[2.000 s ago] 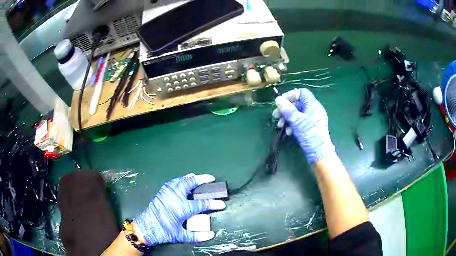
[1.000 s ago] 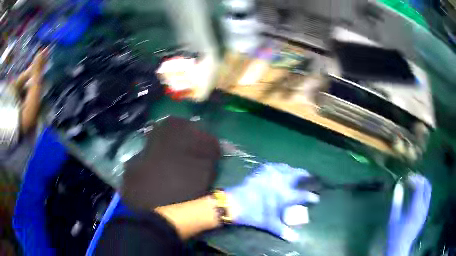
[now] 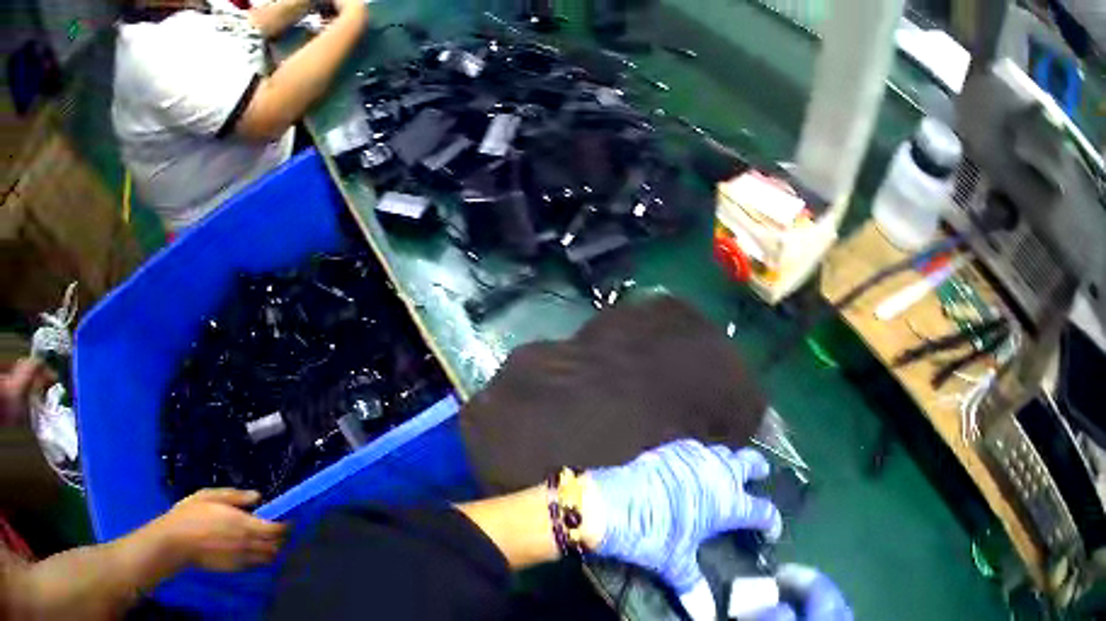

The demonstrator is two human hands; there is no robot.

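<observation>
My left hand (image 3: 679, 510), in a blue-white striped glove with pale fingertips, is at the bottom centre, its fingers curled around a dark block (image 3: 733, 558) that looks like a power adapter. A white socket (image 3: 753, 596) shows just beyond my left thumb, between my two hands. My right hand (image 3: 815, 594), in the same kind of glove, is beside the socket and mostly cut off by the bottom edge. What it holds is hidden. The right-hand end of the adapter's cable is not visible.
A dark cloth (image 3: 619, 388) lies against my left wrist. A blue bin (image 3: 115, 364) full of black adapters stands left; another person's hand (image 3: 218, 530) is on its rim. An adapter pile (image 3: 522, 158), a white-red box (image 3: 770, 231), a bottle (image 3: 918, 182) and the wooden shelf (image 3: 867, 273) lie beyond.
The view has swung left, bringing the blue bin and other people into sight. My right hand has moved from near the instrument's knobs to close beside my left hand.
</observation>
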